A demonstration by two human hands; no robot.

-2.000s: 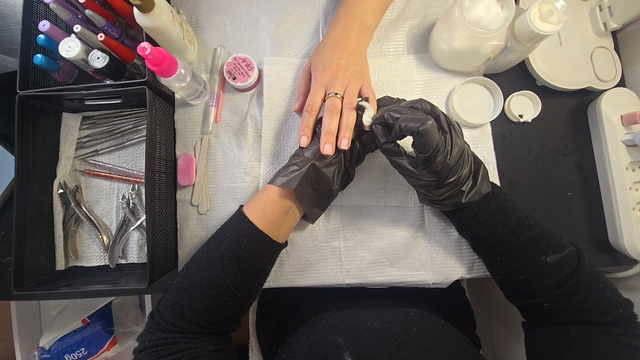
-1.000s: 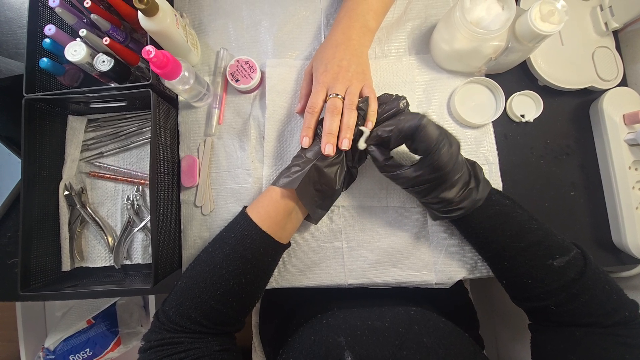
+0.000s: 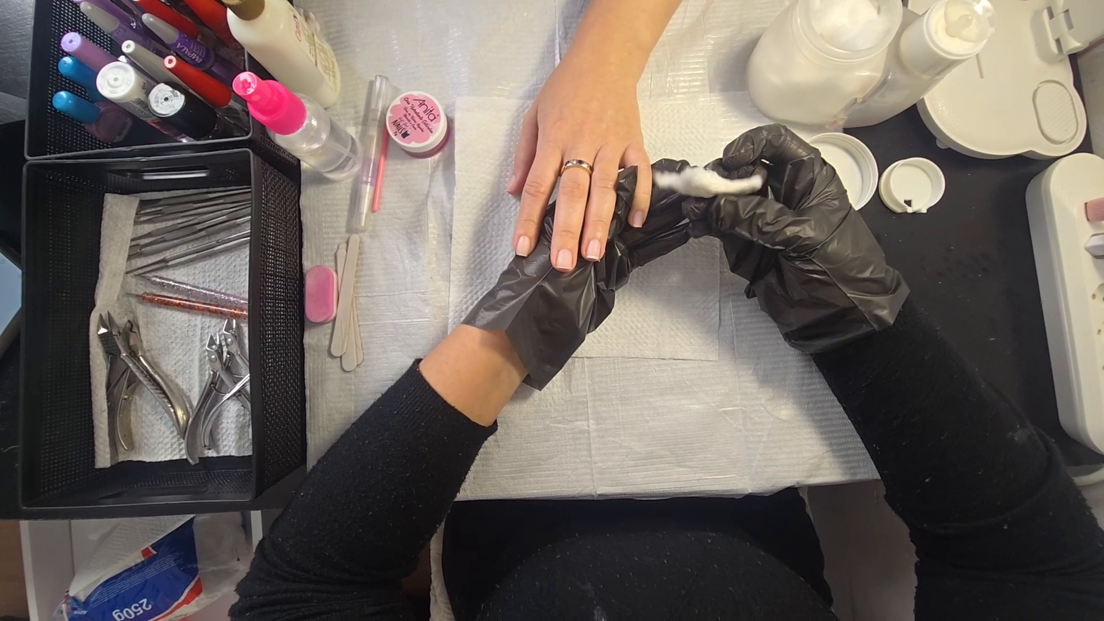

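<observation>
Both my hands wear loose black plastic gloves. My right hand (image 3: 789, 228) pinches a stretched wisp of white cotton (image 3: 707, 181) between its fingertips. The cotton's other end reaches the fingertips of my left hand (image 3: 595, 259), which lies under another person's hand (image 3: 586, 147). That hand rests palm down on my glove, with a ring on one finger and light, white-tipped nails. Whether my left fingers grip the cotton is hard to tell. Beneath the hands lies a white paper towel (image 3: 660, 319).
Left stand a black basket (image 3: 280, 345) of nippers and metal tools, nail polish bottles (image 3: 198, 82), a pink-topped spray bottle (image 3: 297, 125), a small jar (image 3: 418, 122), wooden sticks (image 3: 347, 306) and a pink block (image 3: 321, 294). Right are a cotton jar (image 3: 819, 65), lids (image 3: 912, 185) and a white power strip (image 3: 1069, 302).
The cotton, a small curled bit near my left fingertips before, now shows as a longer strand between my two hands. My right hand has turned, its fingers more raised. The other person's hand stays in place.
</observation>
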